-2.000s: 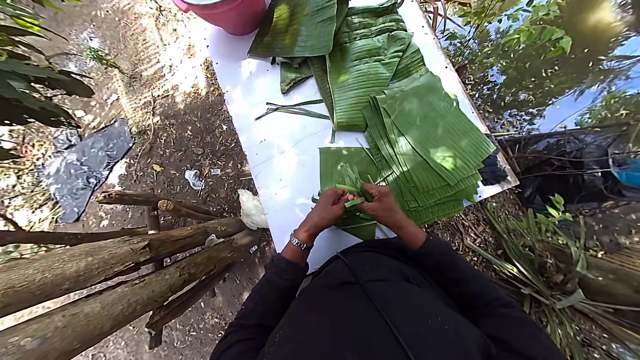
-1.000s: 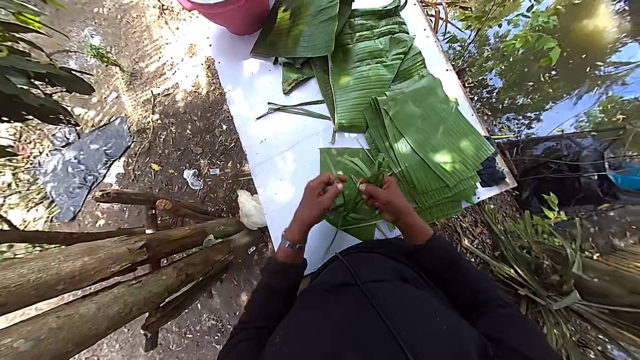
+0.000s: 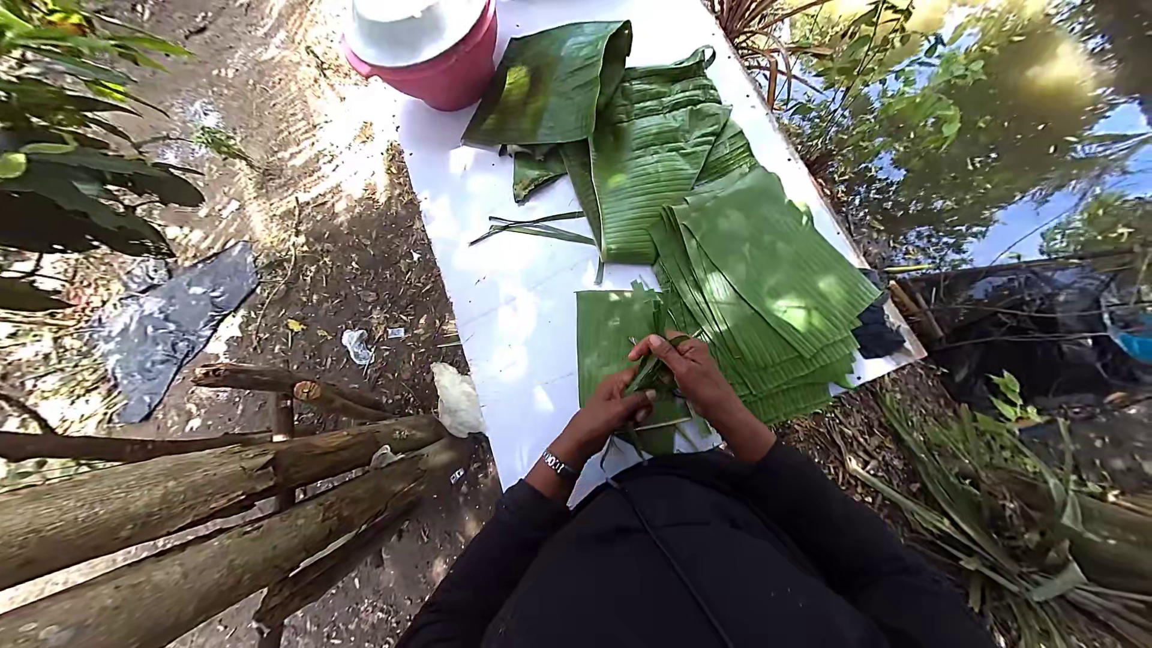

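My left hand (image 3: 614, 407) is closed around a bundle of thin green leaf strips (image 3: 650, 371). My right hand (image 3: 688, 364) pinches the upper part of the same bundle, close beside the left. Beneath both hands lies a cut piece of green leaf (image 3: 605, 326), flat on the white tabletop (image 3: 504, 315). A fanned stack of cut banana leaf pieces (image 3: 774, 261) is just to the right. Longer folded banana leaves (image 3: 652, 171) lie farther back. A few loose leaf strips (image 3: 535, 227) rest on the white surface left of them.
A pink bucket (image 3: 436, 67) with a pale lid or bowl on top stands at the table's far left. Wooden poles (image 3: 207, 490) and a whitish lump (image 3: 457, 399) are by the left edge. Dark cloth or plastic (image 3: 877, 331) lies at the right corner; water is beyond.
Both hands were apart with the strips spread between them one second ago; now they are closer together on a gathered bundle. The view has barely shifted.
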